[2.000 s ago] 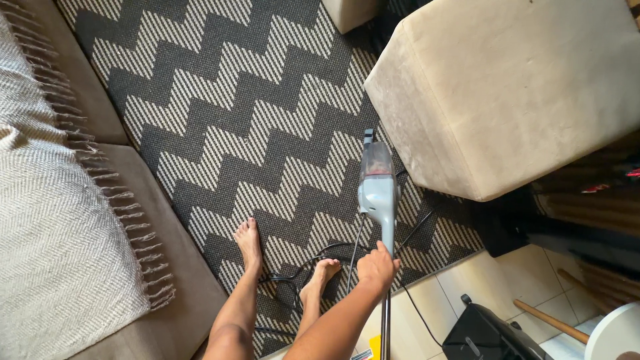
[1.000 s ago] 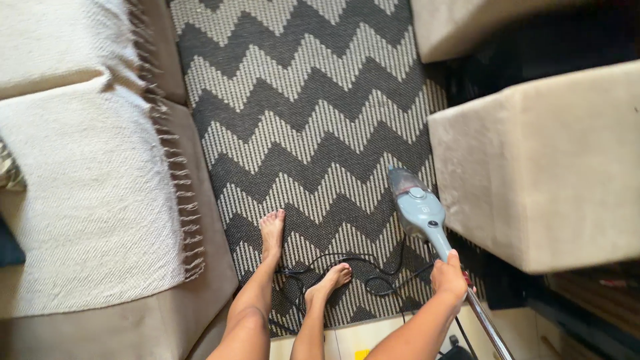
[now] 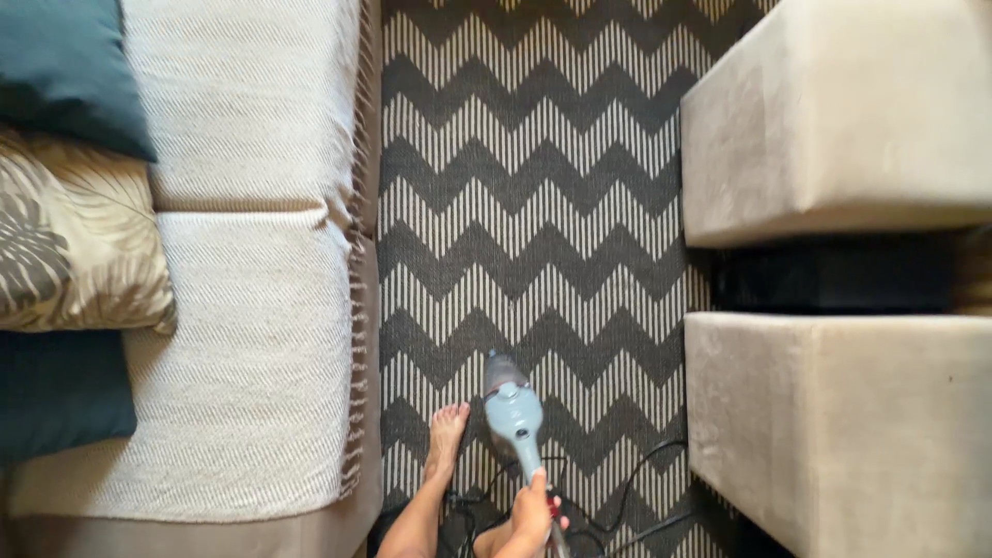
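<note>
My left hand is closed around the grey handle of a light blue stick vacuum cleaner, near the bottom middle. Its fingertips show on the handle's right side, near a red part. The vacuum's dark transparent nose points away from me over the dark grey and cream zigzag rug; whether it touches the rug is unclear. The vacuum's tube runs out of the bottom edge. Just left of the vacuum is my bare left foot. My right hand is out of view.
A sofa with a fringed cream throw and several cushions lines the left. Two beige upholstered ottomans stand on the right. A black cord lies looped across the rug near my feet.
The vacuum, in my left hand, has moved left from beside the ottoman to beside my left foot. The view has shifted, and the cushions now show more fully.
</note>
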